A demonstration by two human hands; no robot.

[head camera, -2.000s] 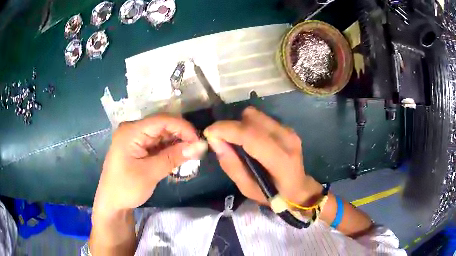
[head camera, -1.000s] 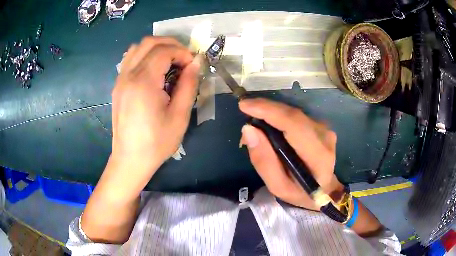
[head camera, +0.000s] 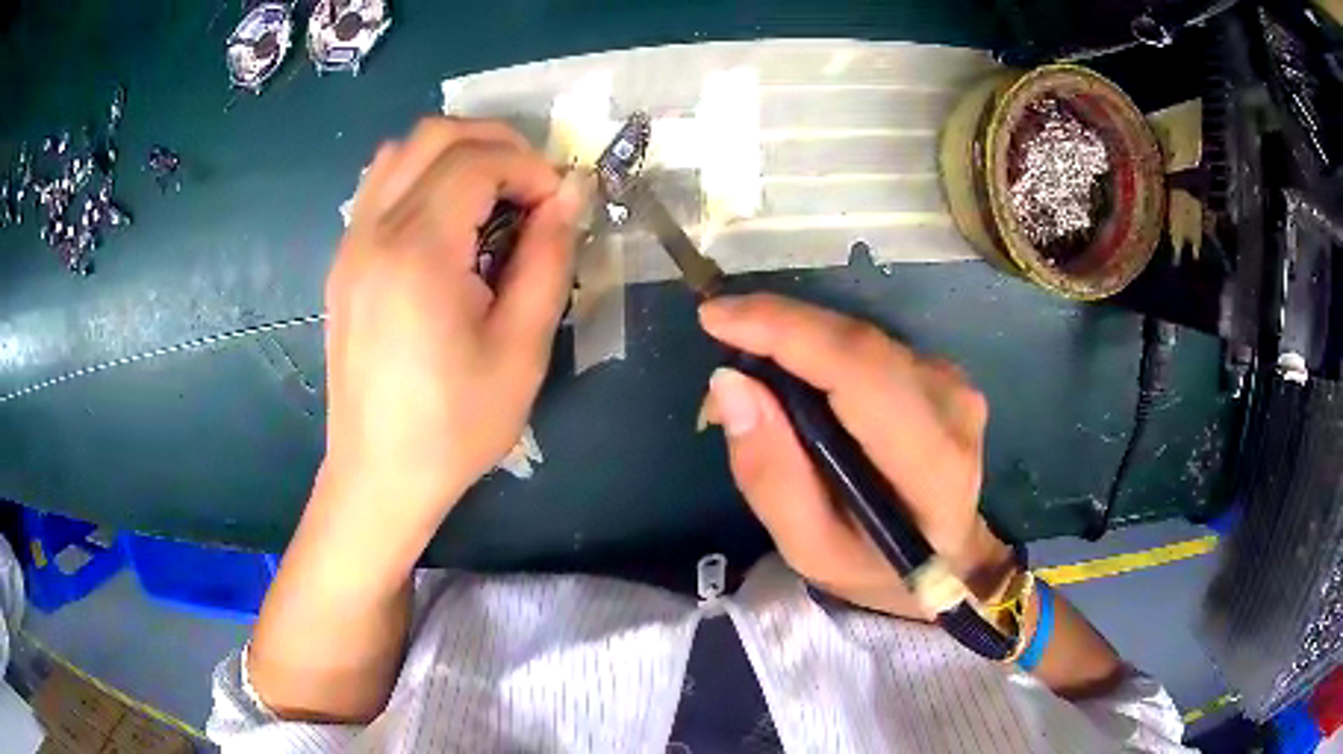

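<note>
A small elongated silvery piece (head camera: 625,149) with a dark centre lies on the cream tape pad (head camera: 832,136). My right hand (head camera: 854,442) holds the black soldering iron (head camera: 843,460) like a pen. Its brownish shank points up-left, with the tip close to the lower end of the small piece; contact is not clear. My left hand (head camera: 442,295) is closed, with thumb and forefinger pinched just left of the piece. A dark ringed ornament (head camera: 501,236) shows between its fingers, mostly hidden. What the fingertips pinch is too small to tell.
A round tub (head camera: 1063,180) of silvery grains stands at the pad's right end, beside a black fixture (head camera: 1270,221). Silvery ornaments (head camera: 261,44) lie upper left, and small dark bits (head camera: 74,199) far left. Blue bins (head camera: 192,575) are below the bench edge. Ribbed glossy stock is far right.
Since two seconds ago, both hands have moved apart and up to the pad, the iron's tip now at the small piece. The view has shifted. Over the last second, little has changed.
</note>
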